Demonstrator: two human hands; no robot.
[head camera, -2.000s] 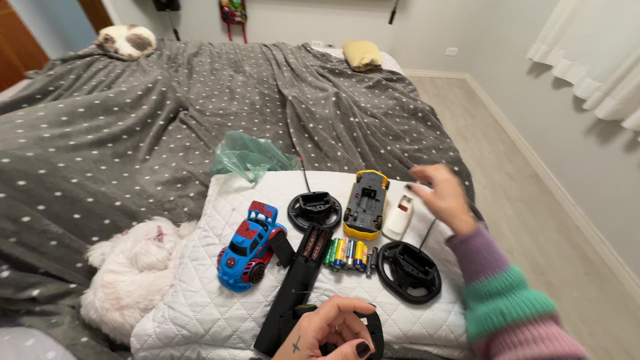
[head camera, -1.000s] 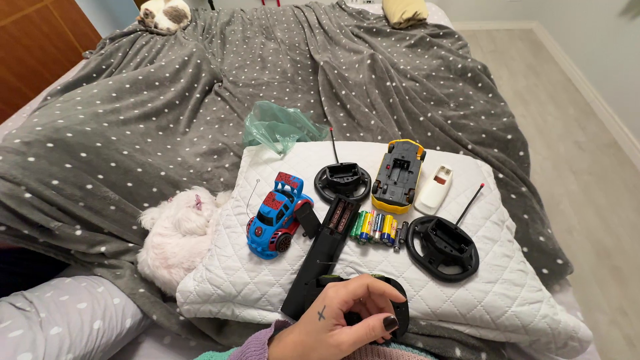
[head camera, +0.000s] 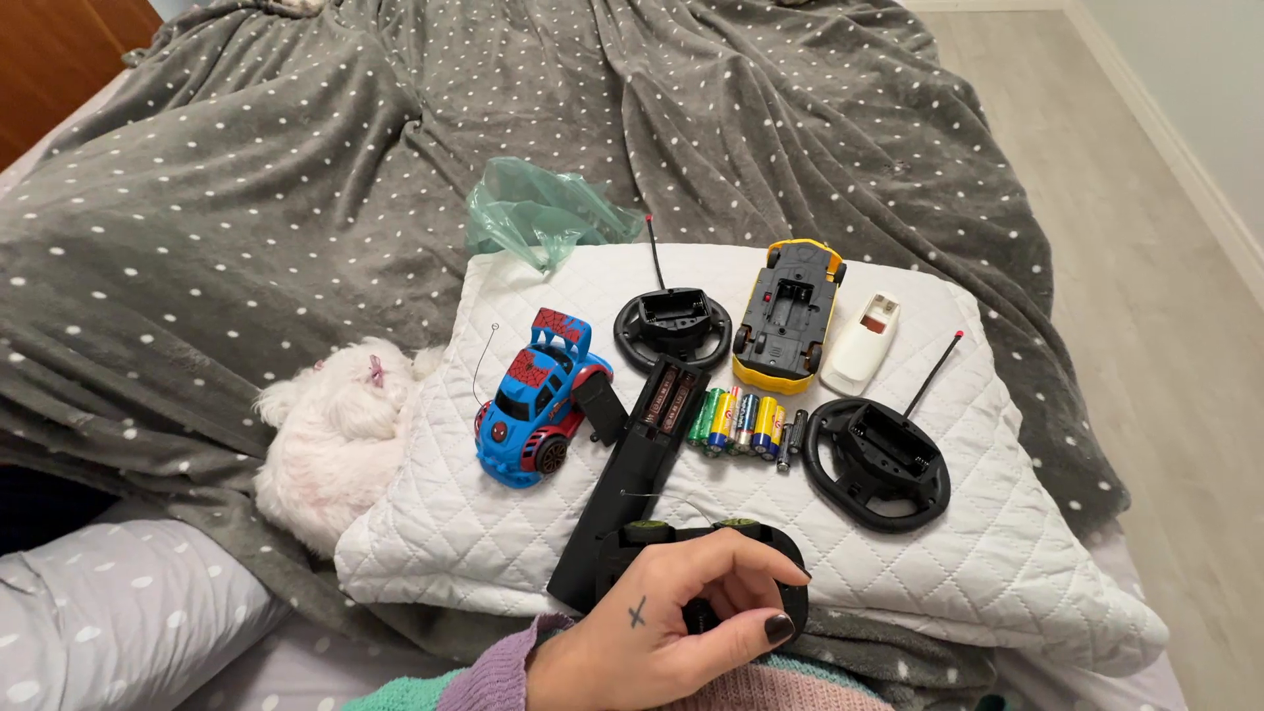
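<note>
My left hand is over an upturned black toy car at the pillow's near edge, fingers curled, thumb apart from the index finger. The hand partly hides the car. Beside it lies a black remote control, its battery bay exposed with batteries inside and a black cover near its top. Several loose batteries stand in a row to the right. Two black steering-wheel controllers with antennas, an upturned yellow toy car, a white plastic remote and a blue-and-red toy car lie around. My right hand is out of view.
A white quilted pillow bears these things on a bed with a grey dotted blanket. A crumpled green plastic bag touches its far edge. A white fluffy dog lies against its left side. Floor shows at the right.
My right hand, over the white plastic remote two seconds ago, has left the view. My left hand stays over the black toy car. The view has tilted down.
</note>
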